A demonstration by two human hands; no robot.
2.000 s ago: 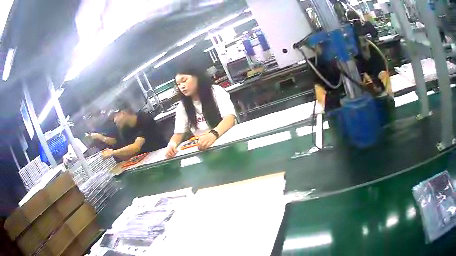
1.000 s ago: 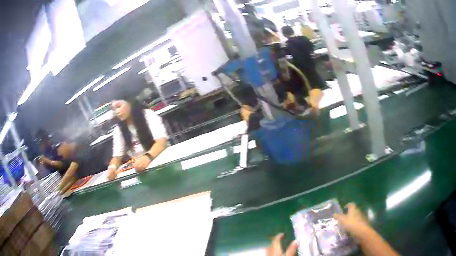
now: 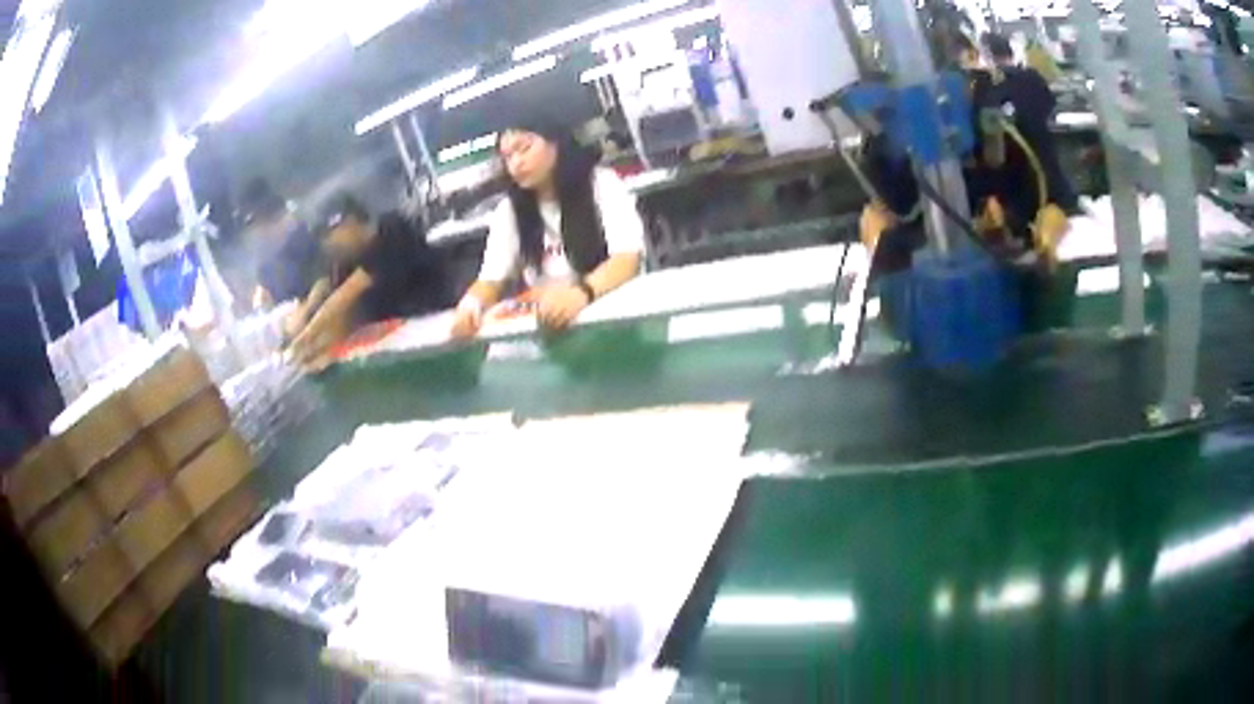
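A dark, rounded, phone-like part (image 3: 531,635) lies near the front edge of a large white sheet (image 3: 619,495), with a pale, shiny area around it. Several grey bagged parts (image 3: 371,502) lie spread on the white surface to its left. Neither of my hands is in the picture, so I cannot tell what they hold.
Brown cardboard cartons (image 3: 131,481) are stacked at the left. The glossy green belt (image 3: 963,550) runs to the right of the sheet. A blue machine head (image 3: 963,310) on a post stands across it. Persons (image 3: 557,241) work at the opposite side.
The view has swung back left. Both my hands and the bagged part at the belt have left the picture. The dark part now shows on the white sheet's front, where none showed before.
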